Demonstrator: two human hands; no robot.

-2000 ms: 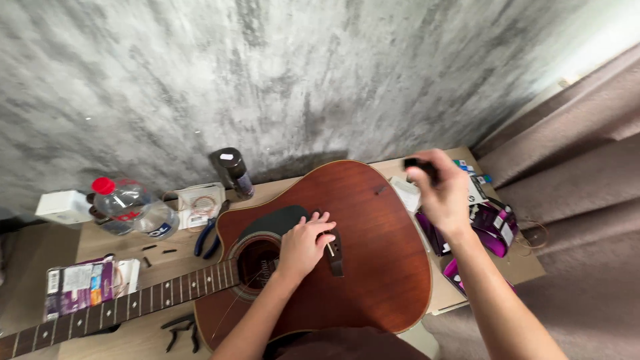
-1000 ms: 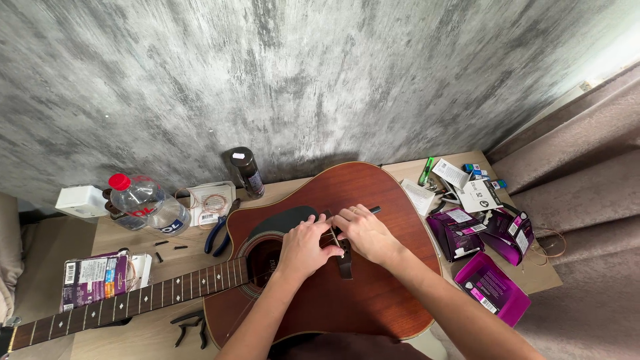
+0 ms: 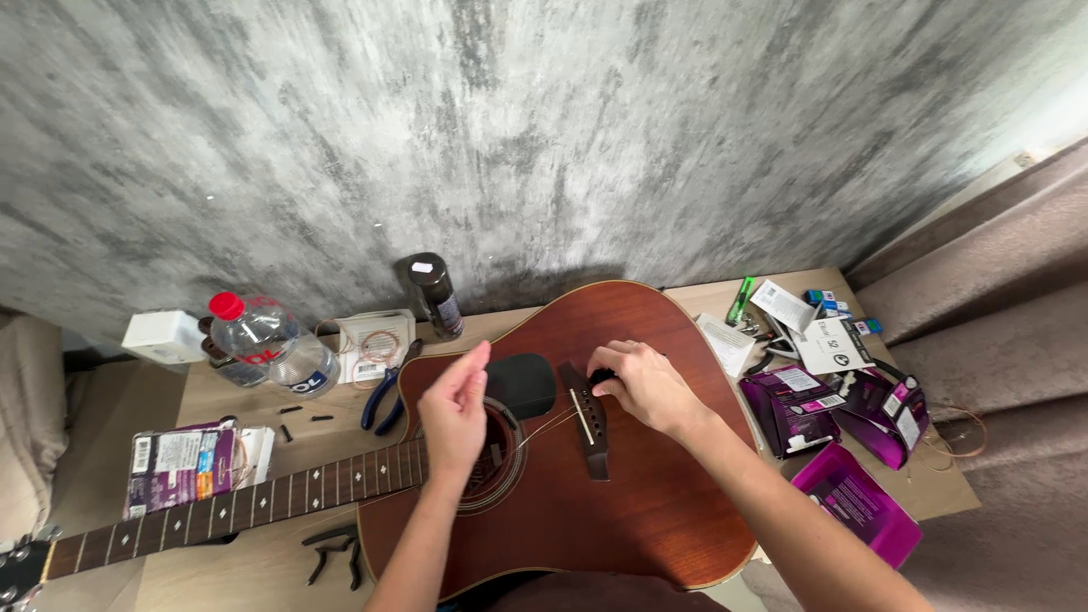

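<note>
An acoustic guitar [image 3: 663,501] with a reddish-brown top lies flat, its fretted neck [image 3: 280,493] pointing left. Thin strings run from the dark bridge [image 3: 598,459] across the soundhole [image 3: 501,476]. My right hand [image 3: 642,382] is at the upper end of the bridge, its fingers closed around a small black object that I cannot identify. My left hand [image 3: 456,416] is raised over the soundhole's left edge beside the black pickguard [image 3: 523,385], fingers together and slightly curved; whether it pinches a thin string cannot be told.
Blue-handled pliers [image 3: 382,399], a plastic bottle [image 3: 285,353], a spray can [image 3: 437,297] and small black pins [image 3: 321,417] lie or stand left of the body. Black-handled pliers [image 3: 333,552] are below the neck. At right are purple packages [image 3: 786,408], a purple tray [image 3: 884,518] and a green cutter [image 3: 741,299].
My left hand has moved left from the bridge to above the soundhole. My right hand came to the bridge from the right side and remains near it, now around a black object.
</note>
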